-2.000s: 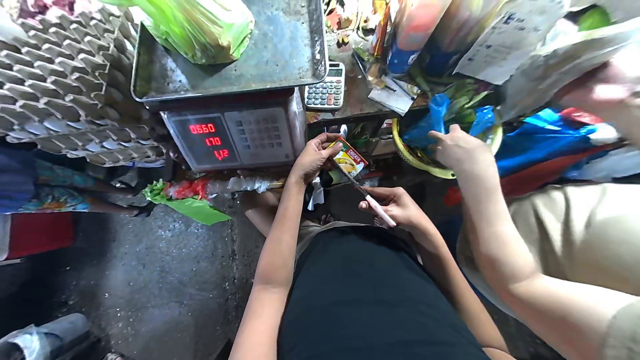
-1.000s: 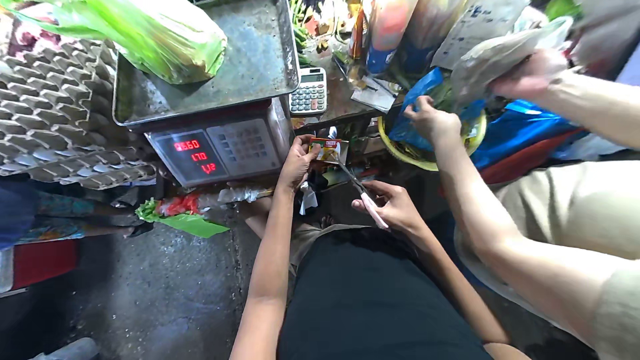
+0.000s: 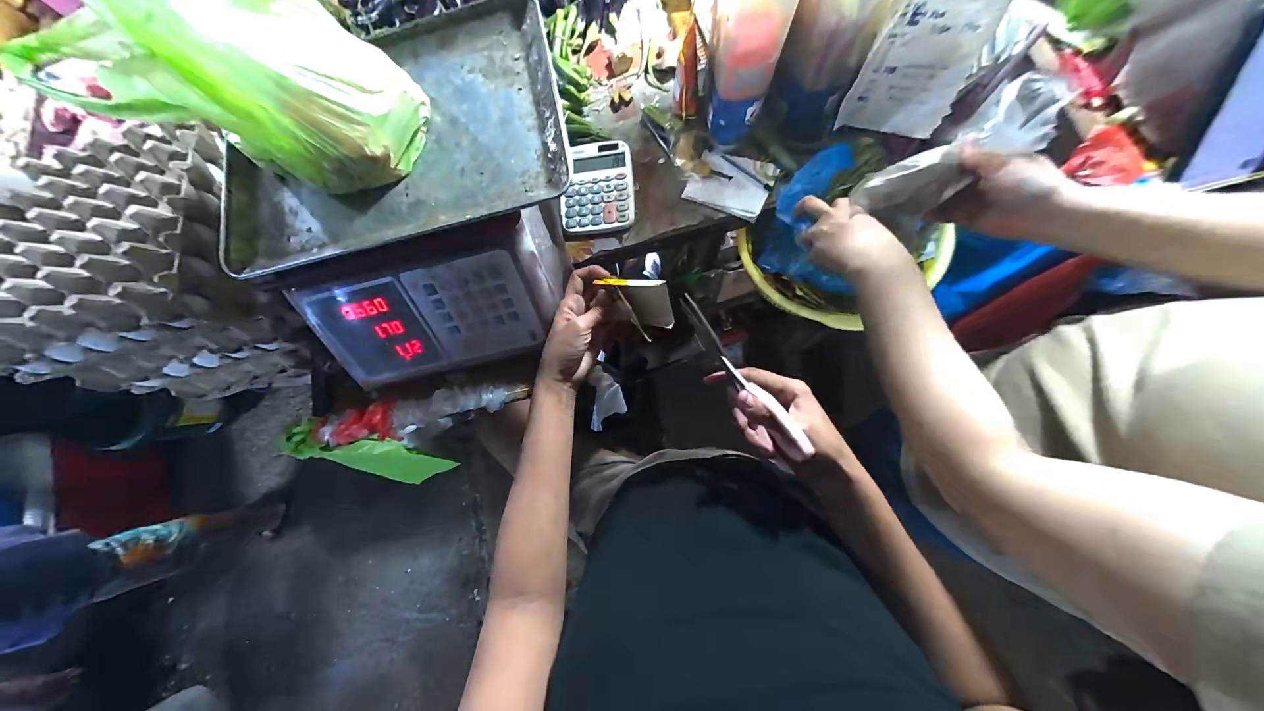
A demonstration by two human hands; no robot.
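My left hand pinches a small printed packet or folded card, white on the side that shows, with a yellow edge. In my right hand is a pair of scissors with pale pink handles, its dark blades pointing up and left toward the packet, apart from it. Left of my left hand stands a digital scale with lit red digits. On its metal tray lies a green plastic bag with produce. A calculator sits just right of the tray.
At the right, a person's hands handle a blue plastic bag and a whitish bag over a yellow-rimmed basket. Stacked egg trays fill the left. Red and green plastic bags hang below the scale. Papers lie beside the calculator.
The scissor blades, at the packet a second ago, are now apart from it. The packet has turned from its colorful printed face to a white side. The other person's whitish bag has moved lower, nearer the basket.
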